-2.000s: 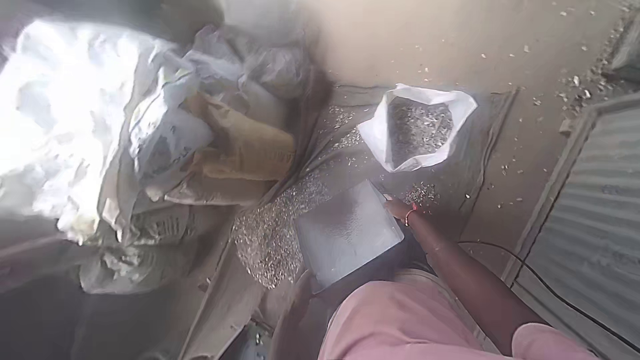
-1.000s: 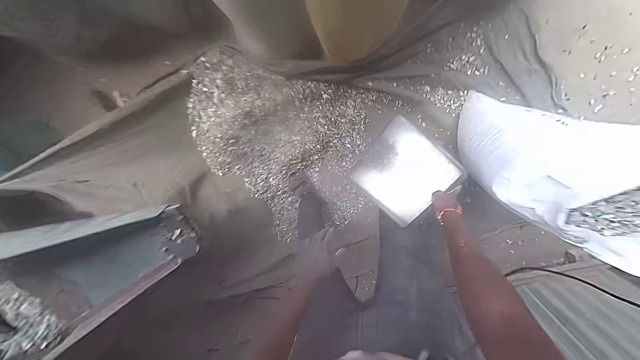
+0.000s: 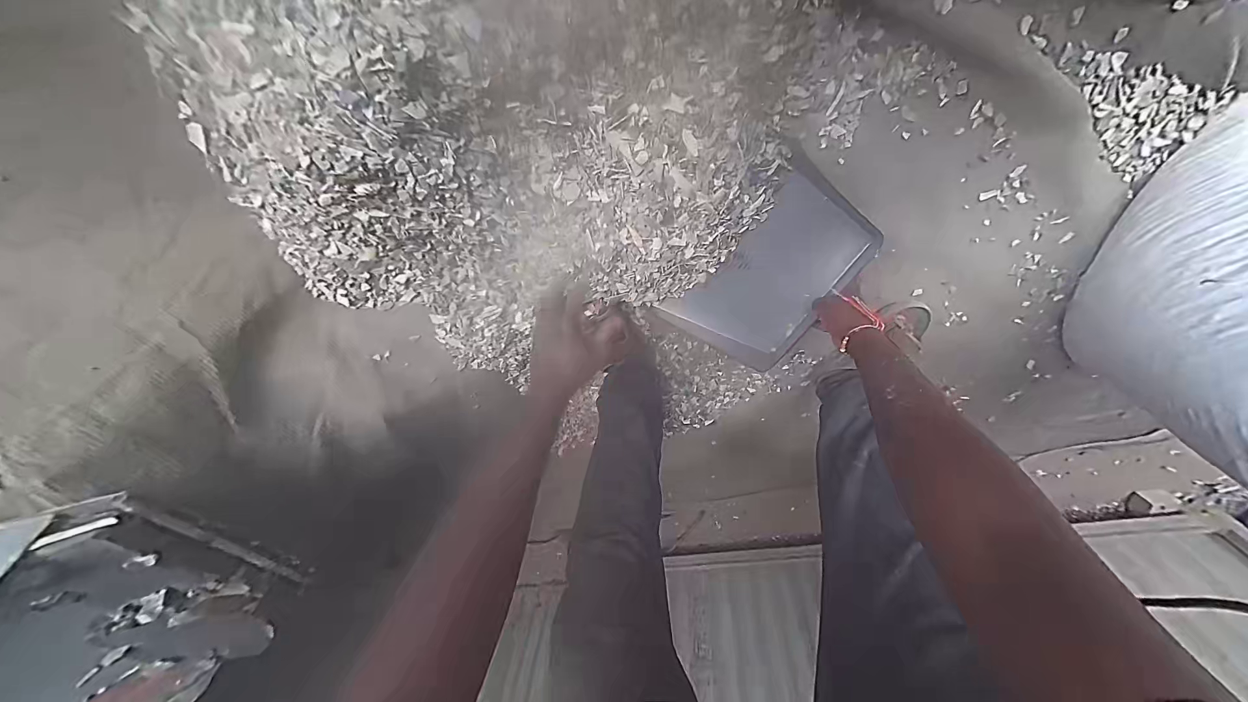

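My right hand, with a red string at the wrist, grips the near right edge of a grey metal scoop or pan. The scoop's left part lies against a wide heap of pale shredded flakes. My left hand is at the heap's near edge, left of the scoop and beside my foot; it is blurred, and what its fingers hold cannot be told. Dust or motion blurs the flakes above that hand.
A full white sack stands at the right. Flakes lie scattered on the brown ground sheet. A dark tray with some pieces is at the lower left. A ribbed panel and a black cable lie near my legs.
The scoop, held up clear of the heap a second ago, is now down against the flakes. My left hand has reached forward to the heap's near edge. The view has shifted and come closer.
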